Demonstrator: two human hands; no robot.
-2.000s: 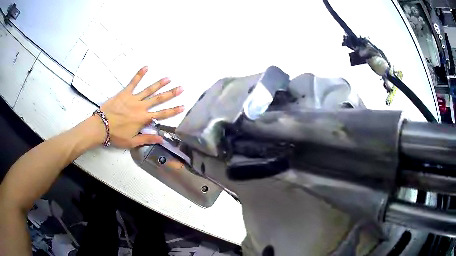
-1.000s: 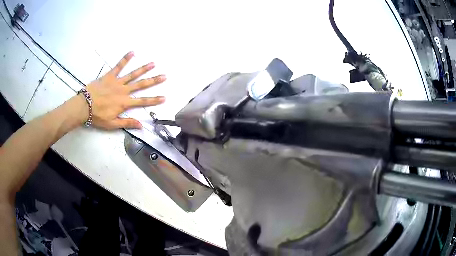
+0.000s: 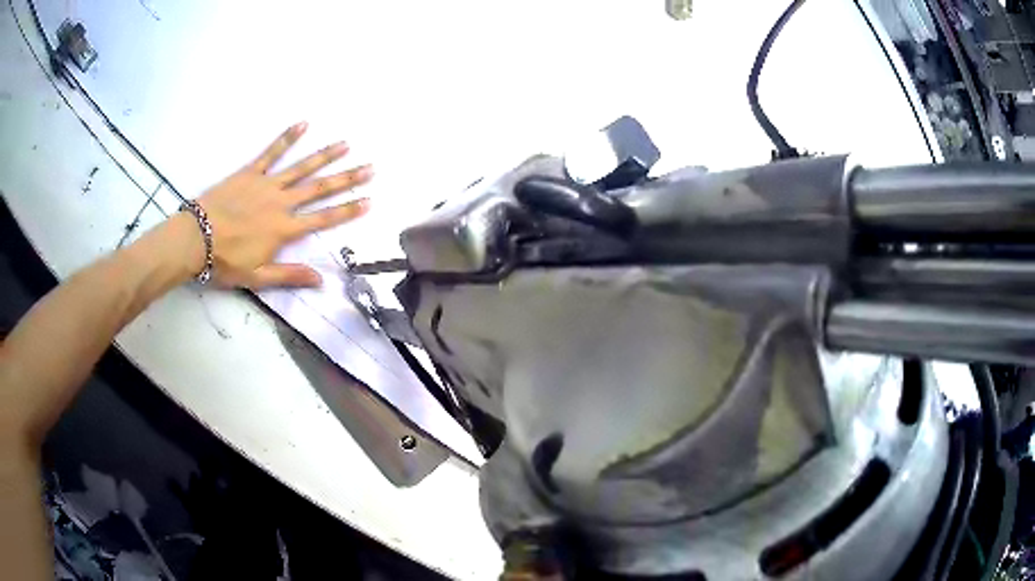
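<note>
The silver-grey cutting machine [image 3: 658, 386] fills the centre and right. Its thin knife and presser foot [image 3: 365, 284] stand at its front left, close to my fingertips. Its flat metal base plate [image 3: 380, 431] shows partly below the lay edge, with one screw visible. My left hand [image 3: 267, 216] lies flat on the white paper marker [image 3: 375, 68], fingers spread, holding nothing, with a bracelet at the wrist. The thin dark edge of the fabric lay [image 3: 125, 131] runs past the hand. My right hand is not in view.
A small metal cloth clamp [image 3: 75, 48] sits on the lay edge at the upper left. A black power cable [image 3: 757, 85] hangs over the paper at the upper right. The table edge [image 3: 284, 482] curves along the lower left, with fabric offcuts [image 3: 114, 499] on the dark floor.
The machine has turned, showing more of its round body. Less of the base plate shows than before. My left hand moved up and left first, then stayed nearly still in view.
</note>
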